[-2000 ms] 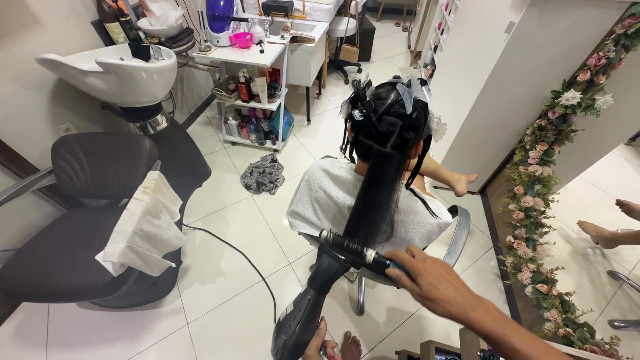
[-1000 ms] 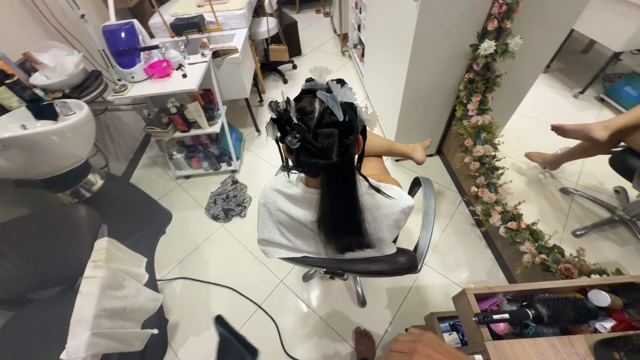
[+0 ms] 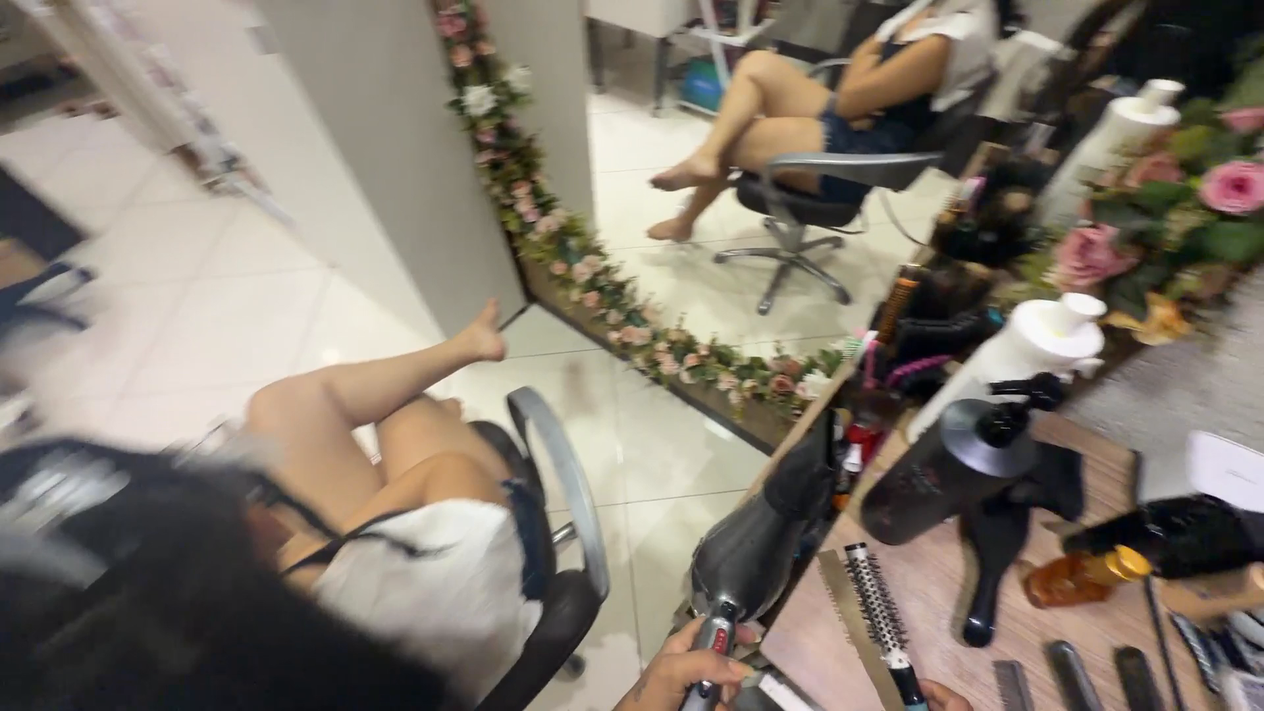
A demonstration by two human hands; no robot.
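My left hand (image 3: 681,667) is closed around the handle of a black hair dryer (image 3: 755,553), whose nozzle points up along the counter's edge. Right of it, my right hand (image 3: 943,696), mostly cut off by the lower edge, is at the handle of a round hairbrush (image 3: 879,602) over the wooden counter. Its grip is mostly hidden. A seated person with dark hair (image 3: 178,592), blurred at the lower left, has a white towel (image 3: 425,573) over the shoulders. A paddle brush (image 3: 983,573) lies on the counter, near a dark pump bottle (image 3: 948,469).
The wooden counter (image 3: 1086,439) also holds a white bottle (image 3: 1017,346), an amber bottle (image 3: 1081,578) and several combs and clips. A mirror (image 3: 652,158) edged with a flower garland (image 3: 592,286) stands behind. The salon chair's armrest (image 3: 568,474) is left of the dryer.
The view has swung right to the counter and mirror. Two seconds ago the round brush and dryer were at the person's hair; now both are at the counter.
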